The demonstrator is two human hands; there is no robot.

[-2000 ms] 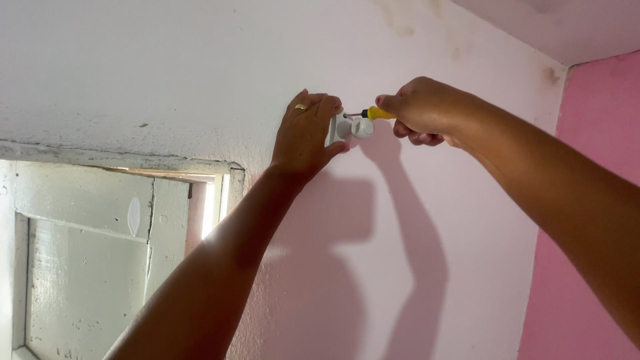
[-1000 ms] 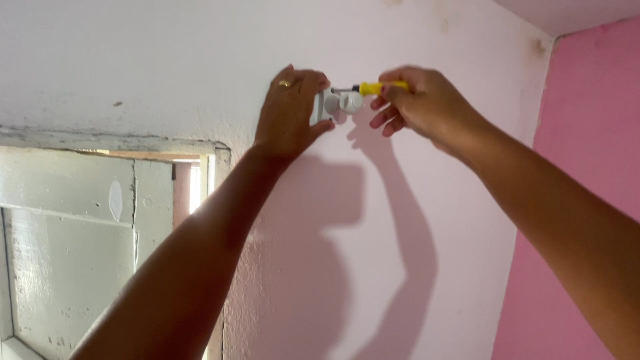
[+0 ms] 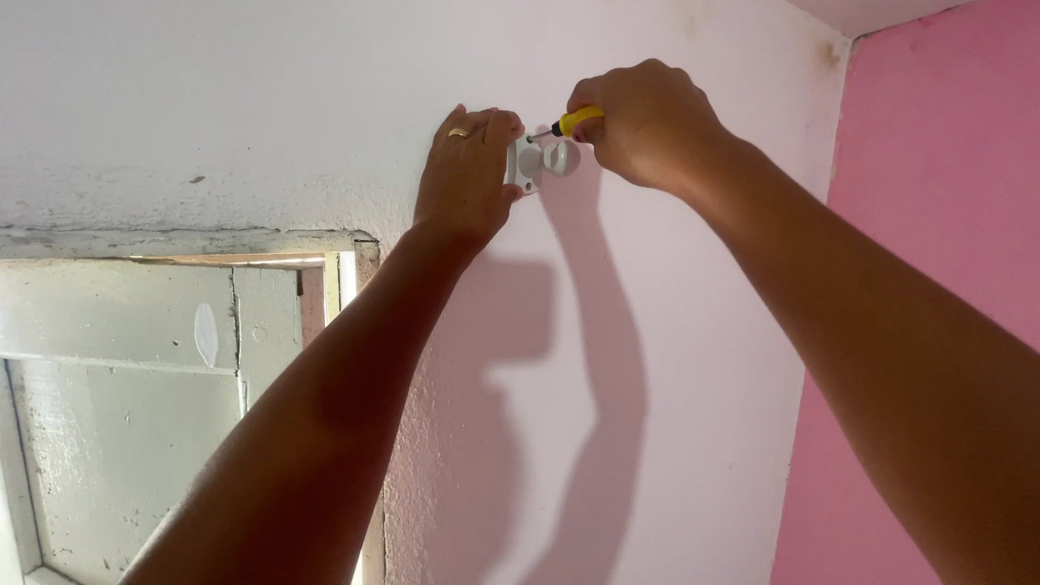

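Observation:
A white bracket with a rounded knob (image 3: 530, 165) lies flat against the pale wall, with a screw at its upper corner and another at its lower edge. My left hand (image 3: 470, 166) presses it from the left, fingers above and thumb at the bottom; it wears a ring, and it hides the bracket's left part. In my right hand (image 3: 650, 122) is a screwdriver with a yellow handle (image 3: 580, 120), held between thumb and fingers. The screwdriver's thin metal shaft slants down to the left, and its tip meets the upper screw.
Below left is a worn wooden frame (image 3: 372, 264) around a pale painted panel door or shutter (image 3: 130, 439), with light coming through the gap. A bright pink wall (image 3: 918, 162) meets the pale wall at the right. Shadows of the arms fall across the wall.
The right hand's fingers, partly spread a second ago, are now curled closer around the screwdriver handle. My left hand stays on the bracket.

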